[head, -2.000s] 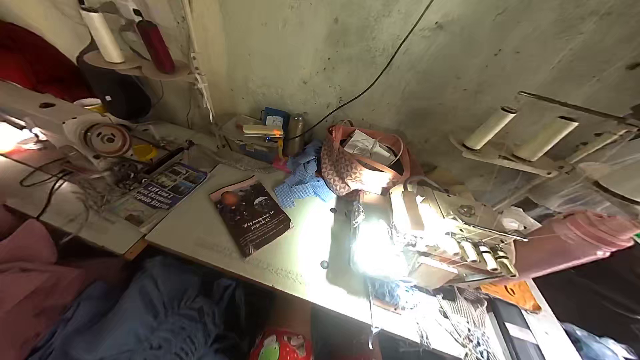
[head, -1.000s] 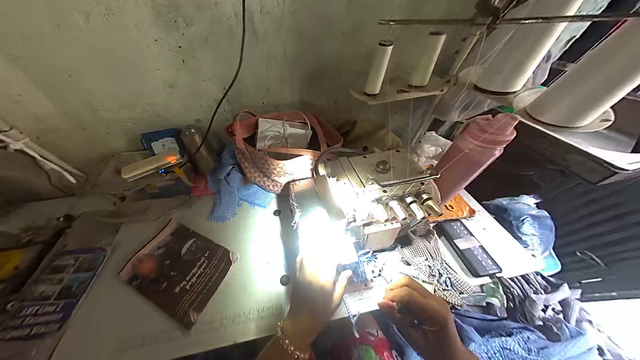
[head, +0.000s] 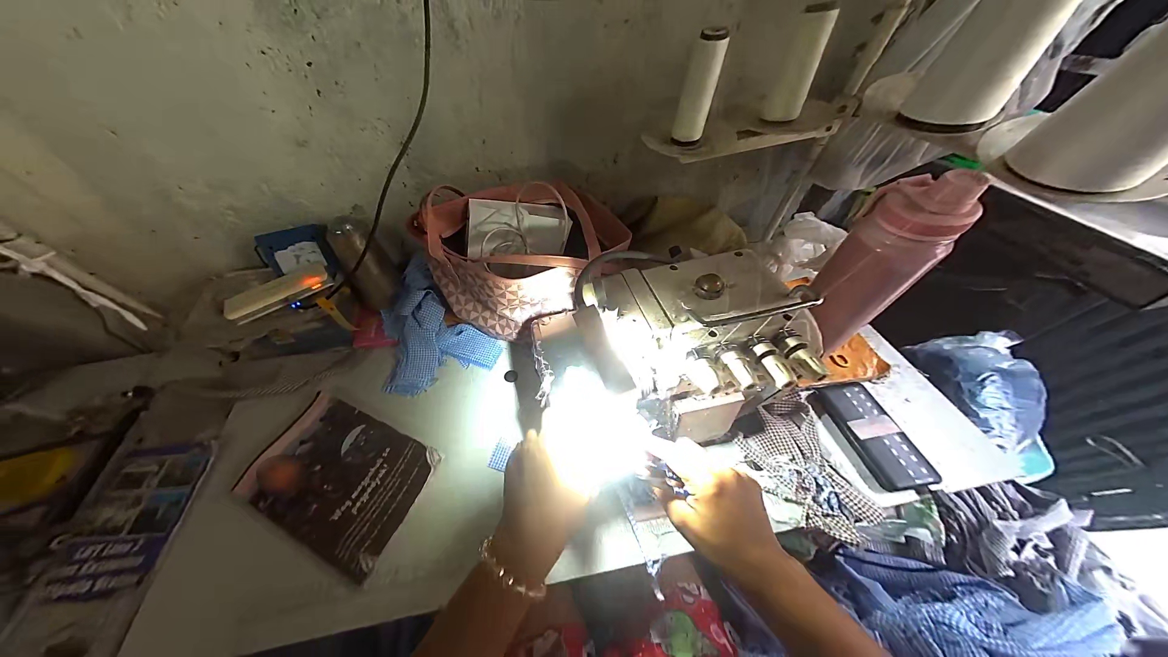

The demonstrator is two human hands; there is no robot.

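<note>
An overlock sewing machine (head: 712, 301) with several tension dials stands at the centre right, its lamp glare washing out the needle area. My left hand (head: 543, 497), with a beaded bracelet on the wrist, reaches to the left edge of that glare; a scrap of blue checked cloth (head: 499, 454) shows beside it. My right hand (head: 716, 506) is in front of the machine, fingers bent near the presser area, with loose threads and a cloth strip hanging below. The glare hides both sets of fingertips, so what they hold does not show clearly.
A dark-covered book (head: 338, 484) lies on the white table (head: 210, 584). Behind are a pink patterned handbag (head: 502, 292), blue checked cloth (head: 420, 338) and a metal bottle (head: 360, 260). At right are a pink bottle (head: 894, 255), a black phone (head: 874, 436), thread cones (head: 990, 55) and piled fabric (head: 967, 593).
Both hands, out of view two seconds ago, are now at the machine. Since one second ago my right hand has moved up closer to the machine's glare. The view has swung right.
</note>
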